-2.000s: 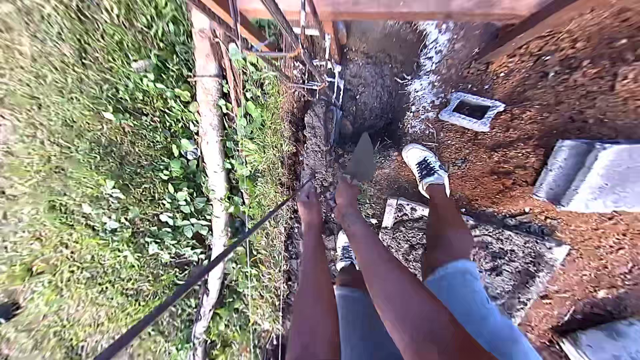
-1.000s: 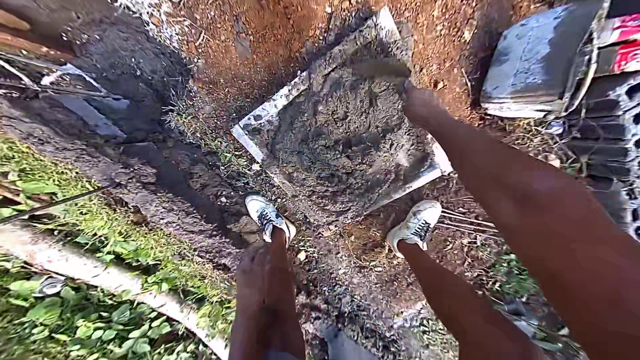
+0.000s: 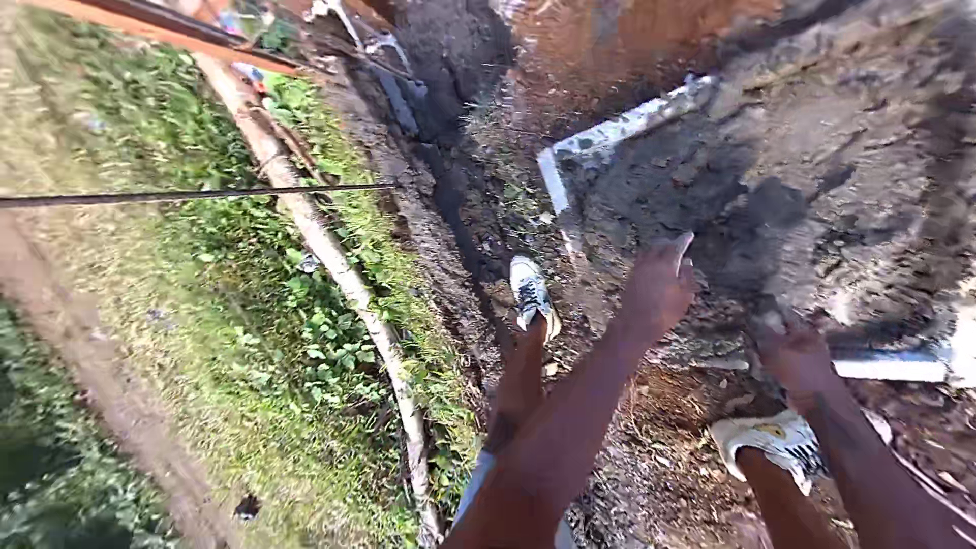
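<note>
Wet mortar point(image 3: 671, 183) lies heaped on a board with pale raised edges, at the right of the head view. My left hand point(image 3: 663, 282) is over the near left part of the mortar, its fingers bent toward it; whether it holds anything cannot be told. My right hand point(image 3: 797, 354) is at the board's near edge, closed round what looks like a trowel's handle. The blade is blurred against the mortar and cannot be made out.
My white shoes stand either side, the left point(image 3: 534, 297) beside a narrow mortar-covered wall strip point(image 3: 435, 252), the right point(image 3: 770, 446) below the board. A pale log point(image 3: 343, 282) lies in the grass. A dark rod point(image 3: 191, 195) reaches across from the left. An orange-brown beam point(image 3: 168, 34) crosses the upper left.
My left hand has come up over the mortar from beside my leg. My right hand has moved from the board's far right side to its near edge. The view has shifted strongly.
</note>
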